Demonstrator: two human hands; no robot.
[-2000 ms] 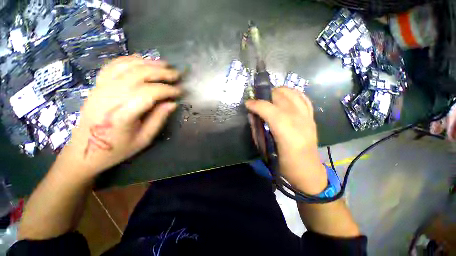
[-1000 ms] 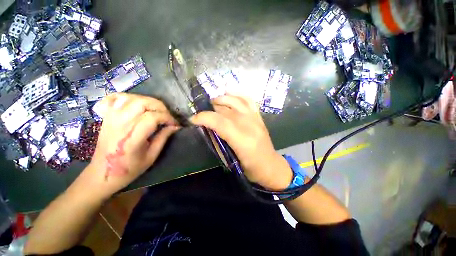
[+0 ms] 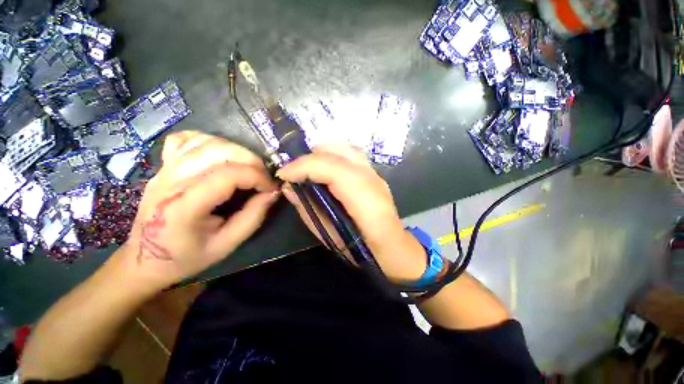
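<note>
My right hand (image 3: 341, 199) is shut around the black handle of a soldering iron (image 3: 289, 133). Its pale barrel and thin bent metal tube point up and left over the bench. My left hand (image 3: 206, 202) has thumb and forefinger pinched together beside the right fingertips, near the handle. Whether a small piece is between them cannot be told. A blue-silver circuit board (image 3: 392, 129) lies right of the iron. More boards (image 3: 313, 120) lie in bright glare behind the right hand, partly hidden by the iron.
A large board pile (image 3: 79, 97) is at left, with reddish-brown small components (image 3: 116, 216) below it. A smaller board pile (image 3: 534, 94) is at right. A white roll with an orange band (image 3: 574, 15) is top right. Black cords (image 3: 517, 184) run right, near a pink fan (image 3: 664, 146).
The right hand and iron have moved left from the glare area to beside the left hand. The left hand's fingers have closed into a pinch. The view has shifted slightly.
</note>
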